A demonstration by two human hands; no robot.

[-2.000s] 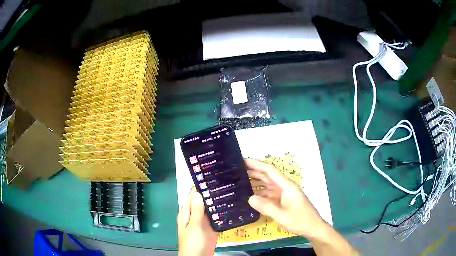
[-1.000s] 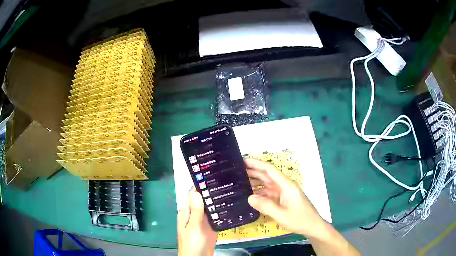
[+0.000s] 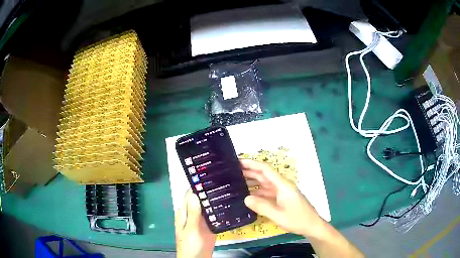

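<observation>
A black smartphone point(image 3: 214, 179) with a lit screen showing a list is held upright above the white work sheet point(image 3: 311, 166). My left hand point(image 3: 193, 224) grips its lower left edge. My right hand point(image 3: 277, 194) is at its right edge, fingers bent, thumb by the lower right edge; whether it grips the phone is unclear. Under the hands lies a yellow circuit board panel point(image 3: 282, 161) with small black components, partly hidden by the phone and right hand.
Behind the sheet lies a shiny component bag point(image 3: 236, 93). Yellow stacked panels point(image 3: 101, 111) stand in a black rack point(image 3: 112, 206) at left. White cable point(image 3: 364, 101), white power strip point(image 3: 377, 44), multi-port hub point(image 3: 428, 118) are at right; rear white sheet point(image 3: 252, 30), blue container point(image 3: 63, 247).
The whole scene has shifted slightly left and up in view. The phone and hands keep nearly the same pose over the sheet.
</observation>
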